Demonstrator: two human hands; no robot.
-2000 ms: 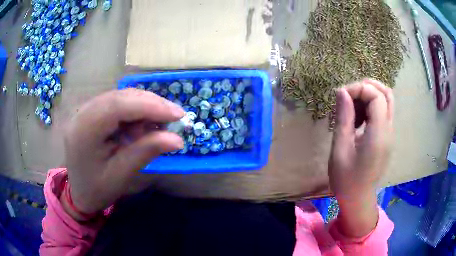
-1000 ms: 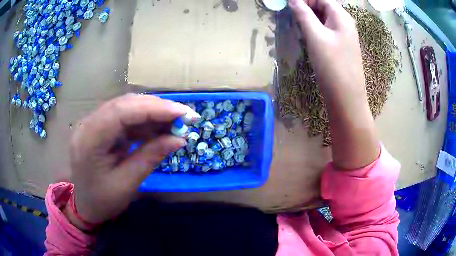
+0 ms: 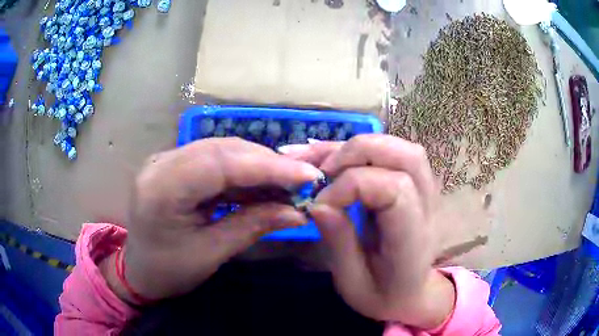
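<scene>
A small blue-and-silver component point(image 3: 305, 192) is held above the front of the blue parts bin point(image 3: 282, 114). My left hand point(image 3: 217, 203) pinches it between thumb and fingertips from the left. My right hand point(image 3: 381, 210) meets it from the right, thumb and fingertips closed at the component. Whether the right fingertips hold a separate screw or pin cannot be seen. The bin holds many similar components; the hands hide most of them.
A component pile point(image 3: 75, 59) lies at the far left. A brass-coloured screw pile point(image 3: 479, 98) lies at the right. A cardboard sheet point(image 3: 289, 52) is behind the bin. A white round disc point(image 3: 392, 5), a thin rod point(image 3: 560, 85) and a dark red tool point(image 3: 580, 123) lie beyond.
My right hand has come back from the far side near the white disc and screw pile to meet my left hand over the bin. My left hand still holds the component.
</scene>
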